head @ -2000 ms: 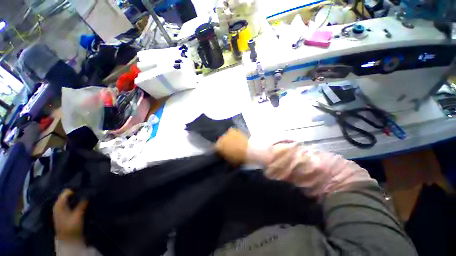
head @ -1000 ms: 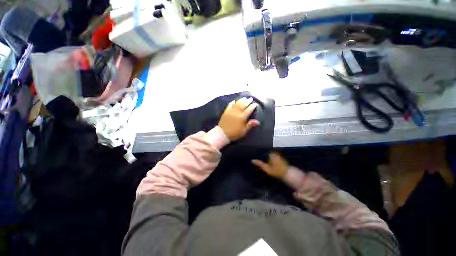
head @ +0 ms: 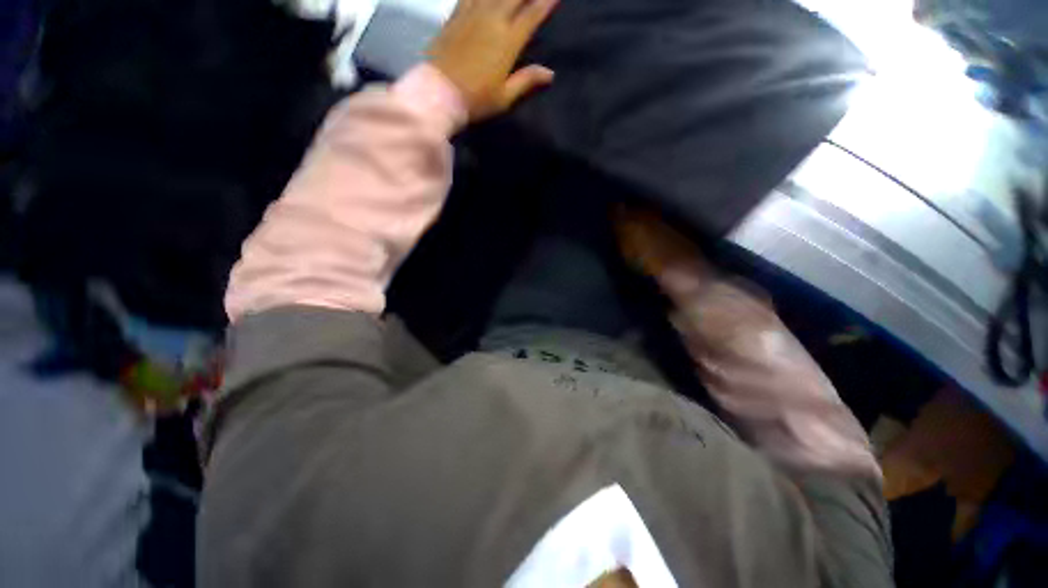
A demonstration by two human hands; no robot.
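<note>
A black fabric panel point(head: 690, 103) lies over the white machine table point(head: 850, 230) and hangs past its front edge towards my lap. My left hand point(head: 488, 52) rests on the cloth at its left part, fingers apart, palm down. My right hand point(head: 649, 241) is below the table edge, in shadow and partly hidden by the cloth. Whether it grips the cloth cannot be told. The needle area is out of view or lost in the glare at the upper right.
A large black garment heap point(head: 172, 149) is at the left. The black scissors handles point(head: 1011, 322) show blurred at the right edge of the table. White strips point(head: 348, 35) are at the top left.
The view has tilted down and turned. My left hand went from far left to the cloth on the table. My right hand moved from the cloth to below the table edge.
</note>
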